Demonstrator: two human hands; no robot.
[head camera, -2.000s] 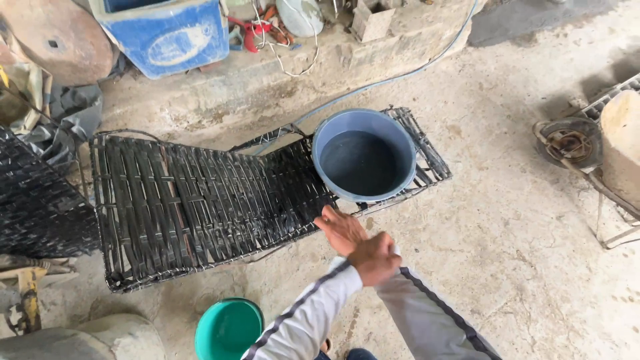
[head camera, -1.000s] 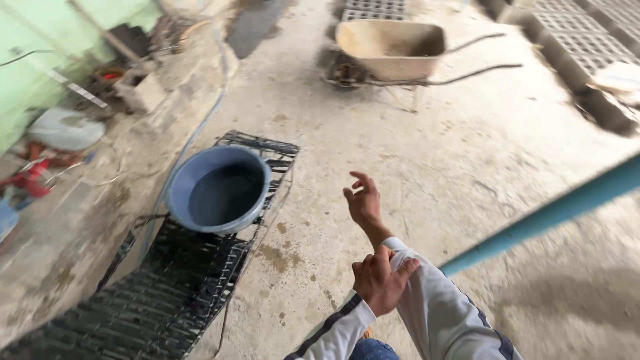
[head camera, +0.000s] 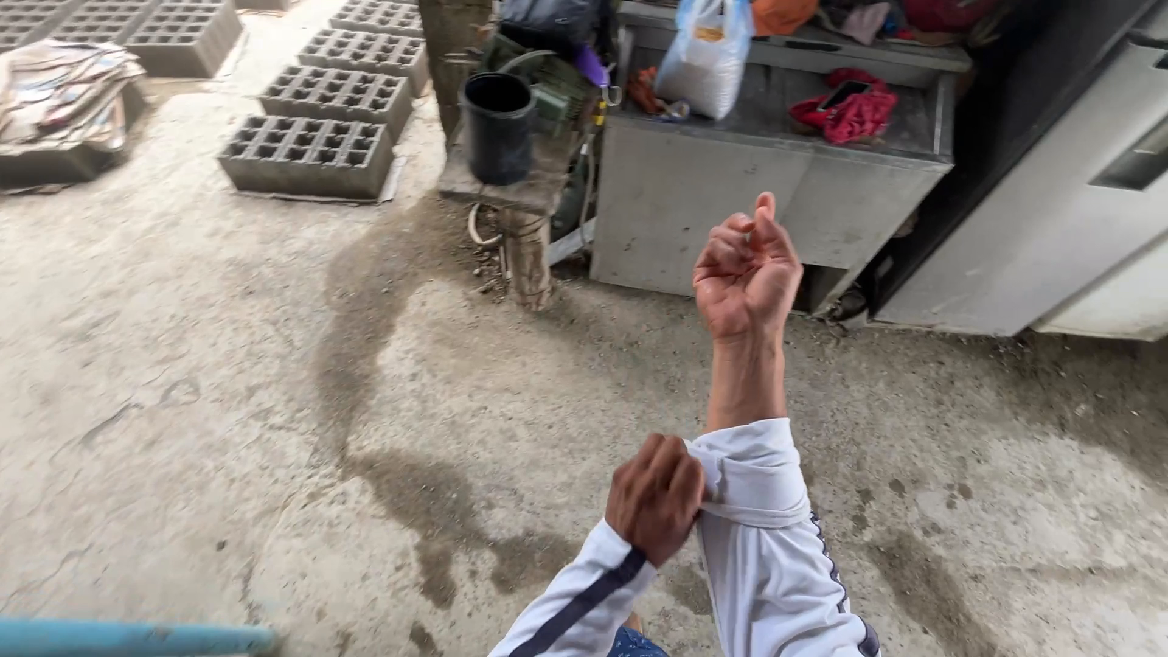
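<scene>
With its fingers closed, my left hand (head camera: 655, 497) grips the folded cuff of the white right sleeve (head camera: 753, 474), which is rolled up on the forearm. My right hand (head camera: 748, 269) is raised palm toward me, its fingers partly curled, with nothing visible in it. Beyond the right hand stands a grey metal cabinet (head camera: 693, 205). On its top are a plastic bag of white material (head camera: 707, 64) and a red cloth (head camera: 849, 114) with a phone (head camera: 841, 95) on it.
A black bucket (head camera: 498, 128) stands on a small wooden stand (head camera: 527, 260) left of the cabinet. Hollow concrete blocks (head camera: 310, 164) lie at the upper left. A blue pole (head camera: 128, 636) crosses the lower left corner. A pale appliance-like door (head camera: 1031, 219) leans at the right.
The view has swung far right, away from the basin, woven rack and wheelbarrow. My left hand, on the right wrist earlier, now holds the right sleeve, which is rolled farther up the forearm.
</scene>
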